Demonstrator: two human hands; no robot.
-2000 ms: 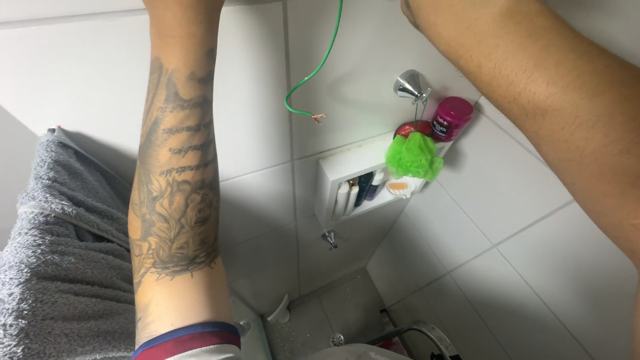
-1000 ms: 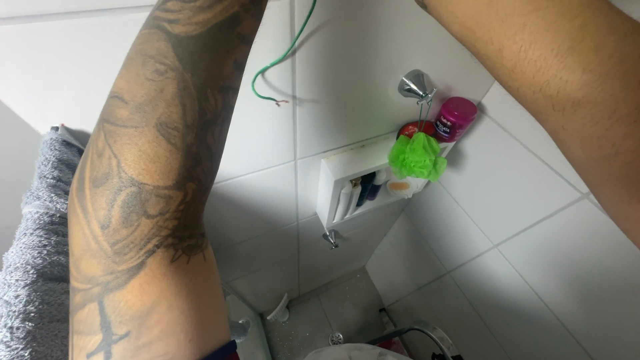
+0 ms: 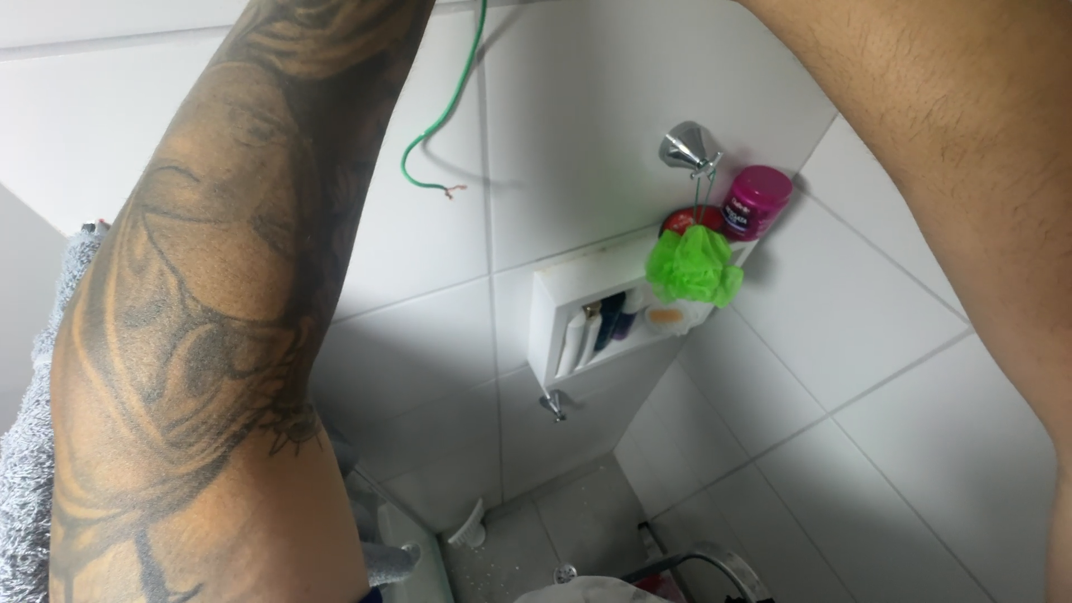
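Both of my forearms reach up past the top edge of the head view, so neither my left hand nor my right hand shows, and what they hold or touch is hidden. A green insulated electrical wire (image 3: pixel 456 105) hangs down between the arms in front of the white tiled wall (image 3: pixel 578 126). Its lower end curls and shows frayed bare copper strands. My tattooed left arm is just left of the wire. The right arm runs down the right side of the view, right of a chrome shower valve handle (image 3: pixel 687 146).
A white wall niche shelf (image 3: pixel 544 327) holds tubes; a magenta jar (image 3: pixel 758 201) and a red container stand on top. A green mesh sponge (image 3: pixel 693 264) hangs from the handle. Below are a small chrome tap (image 3: pixel 553 404), a brush (image 3: pixel 469 526) and the floor drain (image 3: pixel 565 574). A gray towel (image 3: pixel 29 427) hangs left.
My left arm has moved further up and turned, so more of the upper forearm and elbow shows. The green wire's hanging end sits further left than before.
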